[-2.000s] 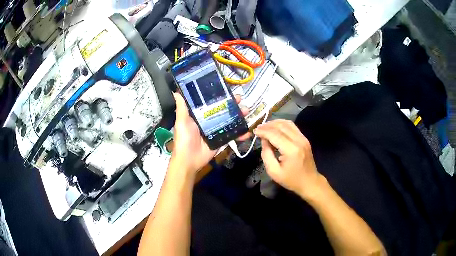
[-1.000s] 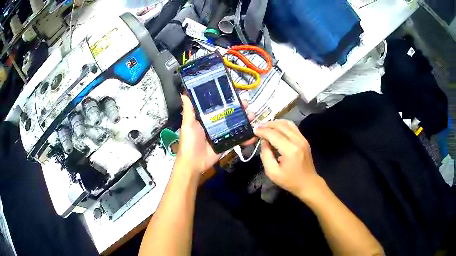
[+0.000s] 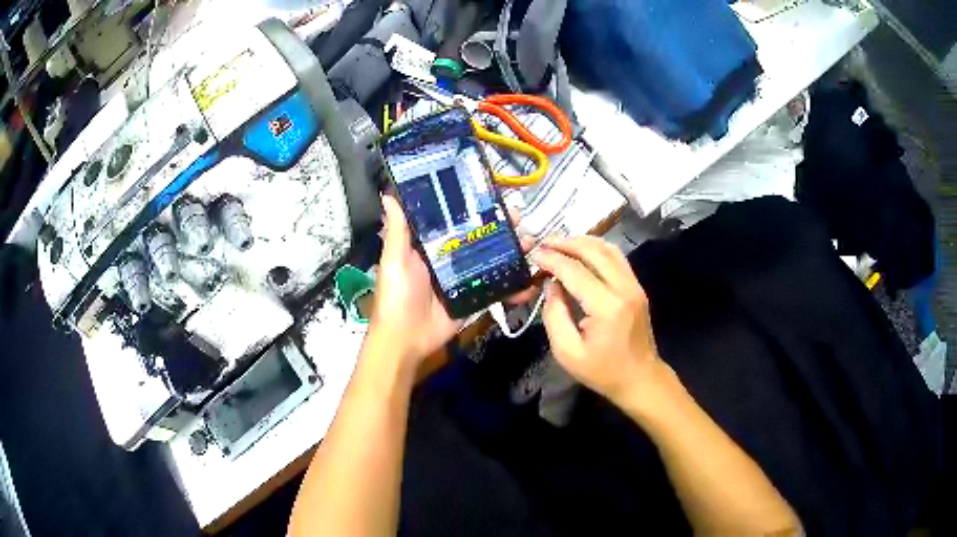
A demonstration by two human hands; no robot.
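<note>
A black smartphone (image 3: pixel 453 210) with a lit screen lies tilted in my left hand (image 3: pixel 404 283), which grips it from below and behind. A white charging cable (image 3: pixel 514 323) curves from the phone's bottom end. My right hand (image 3: pixel 600 315) is beside the phone's lower right corner, thumb and forefinger bent near the cable. Whether these fingers hold the cable cannot be told. The left fingers behind the phone are mostly hidden.
An off-white overlock machine (image 3: pixel 199 189) stands at left. Scissors with orange and yellow handles (image 3: pixel 533 121) lie behind the phone. A green item (image 3: pixel 355 292) is beside the machine. Folded blue cloth (image 3: pixel 661 63) is at the upper right. Black fabric (image 3: pixel 756 346) covers the right and lap.
The view has shifted slightly, so the phone and scissors sit a little further right than two seconds ago. The picture on the phone's screen has changed. My left hand still holds the phone.
</note>
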